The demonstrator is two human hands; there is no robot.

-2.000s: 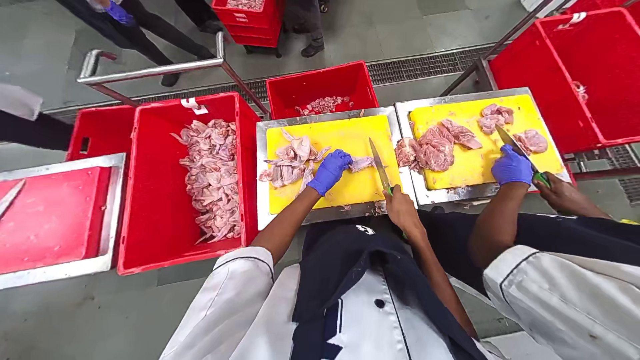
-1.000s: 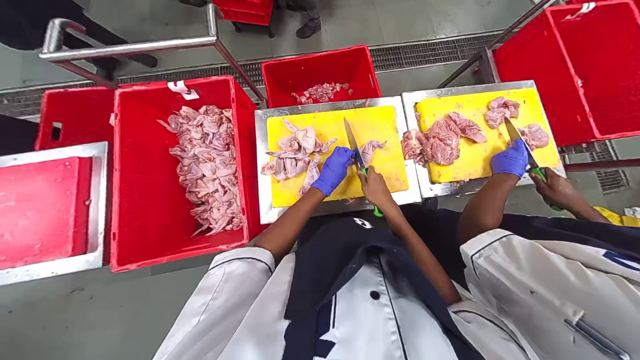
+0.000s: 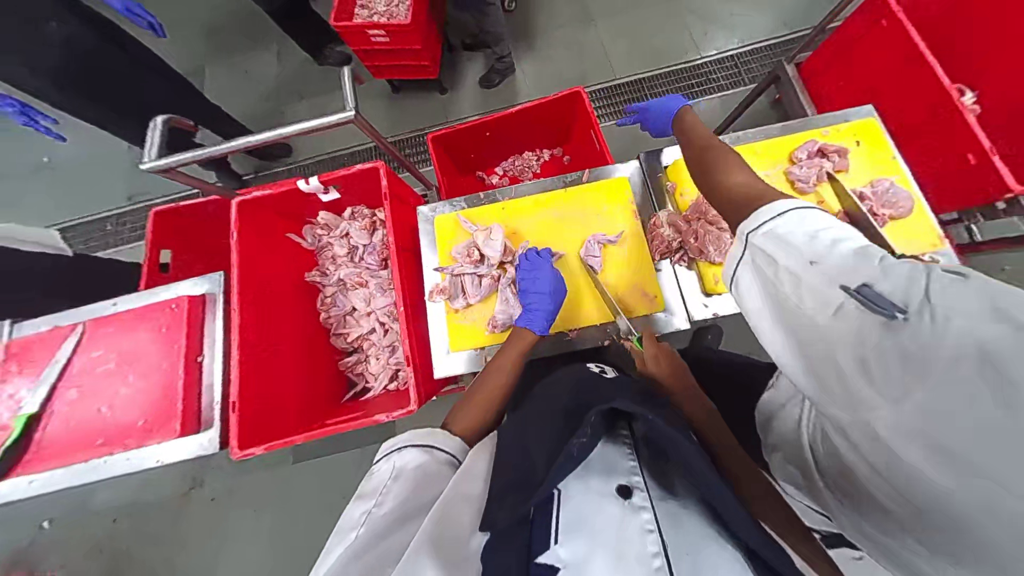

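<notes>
My left hand (image 3: pixel 541 291), in a blue glove, rests on the pile of raw chicken wings (image 3: pixel 478 268) at the left of the yellow cutting board (image 3: pixel 568 216); its fingertips touch the pieces, but whether it grips one is hidden. Bare, my right hand (image 3: pixel 661 360) is closed round the green handle of a knife (image 3: pixel 612 302) at the board's near edge. The blade slants up to the left, its tip at a single wing piece (image 3: pixel 598 250) lying apart from the pile.
Left of the board stands a red crate (image 3: pixel 276 320) of wings; beyond it, another red crate (image 3: pixel 528 132) holds small pieces. A co-worker's gloved hand (image 3: pixel 656 115) reaches over the right-hand board. A knife (image 3: pixel 48 376) lies on a red board (image 3: pixel 136 384). A metal rail (image 3: pixel 256 141) rises behind.
The co-worker's gloved hand has left the meat on the right-hand board and reaches forward past it. Their knife now lies on that board. My knife has moved down and tilts more to the left.
</notes>
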